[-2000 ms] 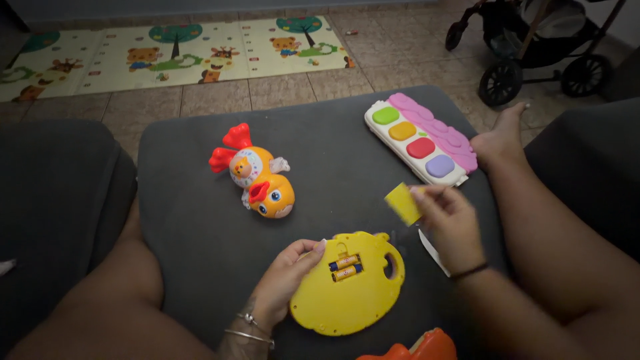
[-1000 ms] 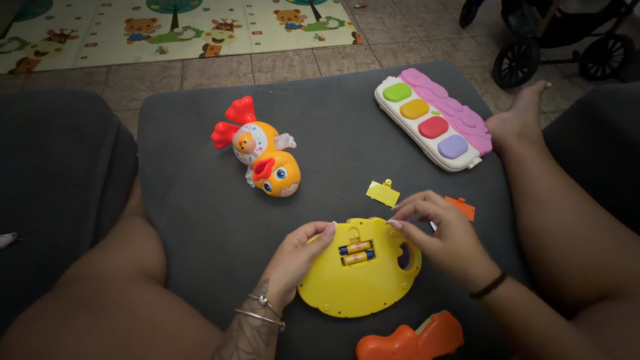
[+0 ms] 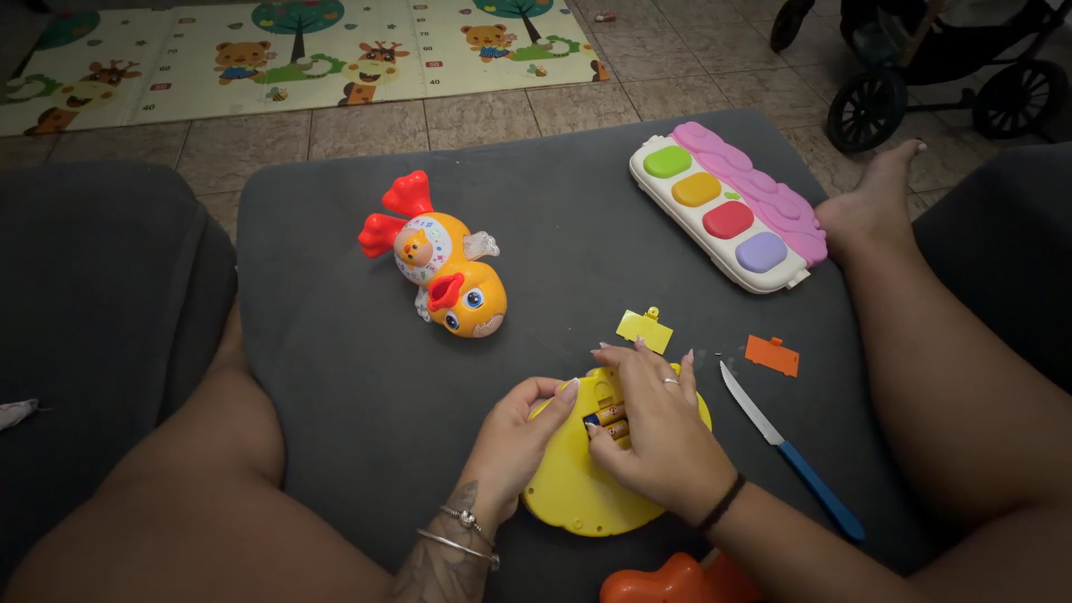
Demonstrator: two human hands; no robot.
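Observation:
My left hand grips the left edge of a yellow plastic toy, turned with its battery compartment up. Two AA-type batteries lie in the compartment. Over the toy's right part is my right hand, its thumb at the batteries' left ends and its other fingers spread near the top edge; whether it grips a battery cannot be told. A yellow battery cover lies just beyond the right fingertips. Farther right are an orange battery cover and a serrated knife with a blue handle.
An orange duck toy lies on the grey cushioned surface. A toy with colored keys is at the back right, by a bare foot. An orange plastic piece sits at the near edge. Beyond are a play mat and stroller wheels.
Two seconds ago my right hand held the yellow cover; one second ago the cover lay on the cushion. Since then my right hand has moved left over the battery compartment. The knife shows more fully.

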